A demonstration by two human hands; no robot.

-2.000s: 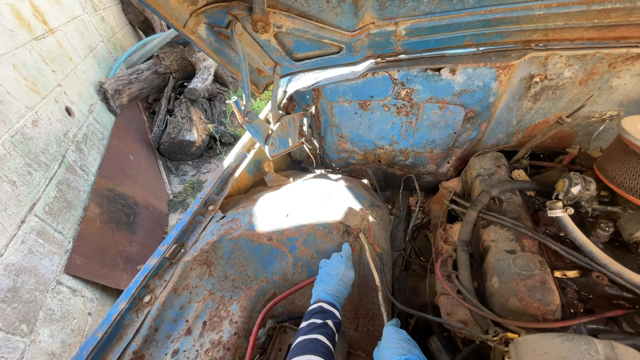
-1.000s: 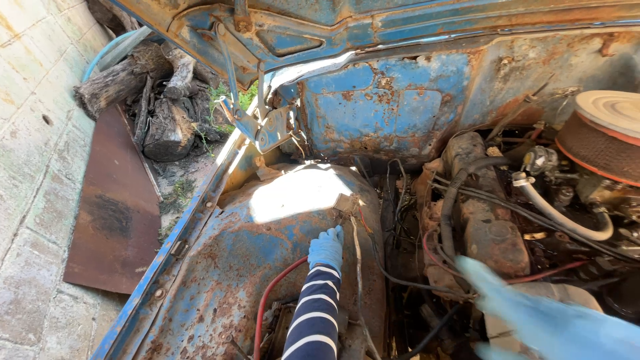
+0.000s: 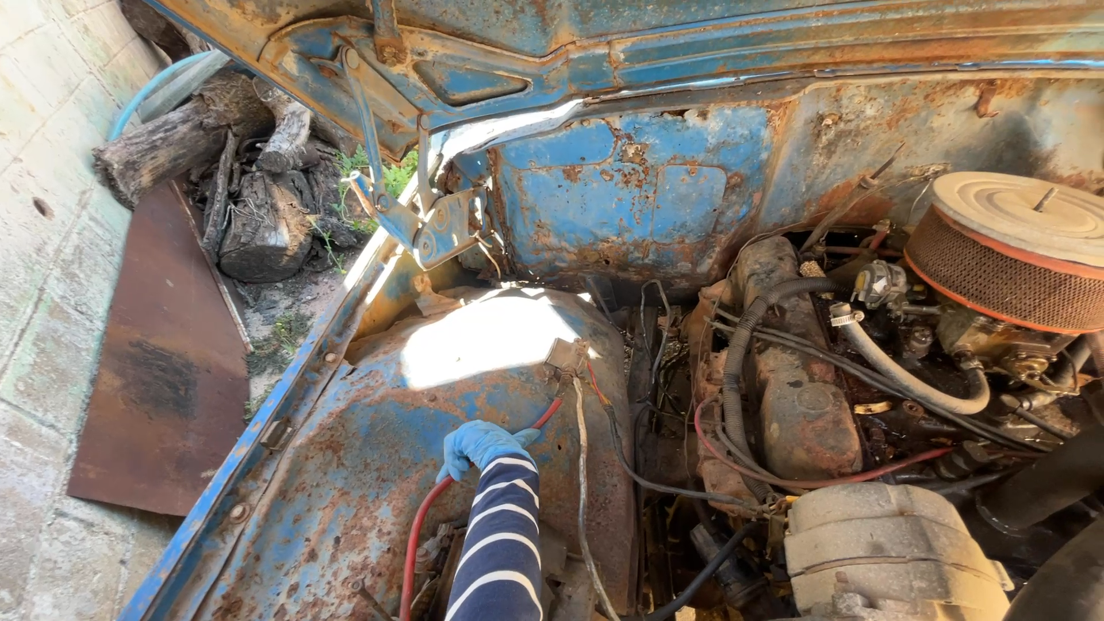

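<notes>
My left hand [image 3: 485,447], in a blue glove with a striped navy sleeve above it, is on a red cable [image 3: 417,526] over the rusty blue inner fender [image 3: 345,440]. The cable passes at the hand and runs up to a small box-like part [image 3: 567,355] on the fender; whether the fingers are closed around it is hard to tell. From that part a bare-looking pale cable [image 3: 582,483] hangs down toward the bottom edge, and thin red and black wires lead right toward the engine. My right hand is out of view.
A rusty engine valve cover [image 3: 798,405], a round air cleaner [image 3: 1009,250] and an alternator [image 3: 888,552] fill the right side. The raised hood [image 3: 673,43] spans the top, its hinge [image 3: 444,228] at the left. Logs [image 3: 267,228] and a rusty metal sheet [image 3: 164,371] lie outside.
My left hand has moved down from near the box-like part to the red cable. My right hand, low near the pale cable at first, has swung right and out of view.
</notes>
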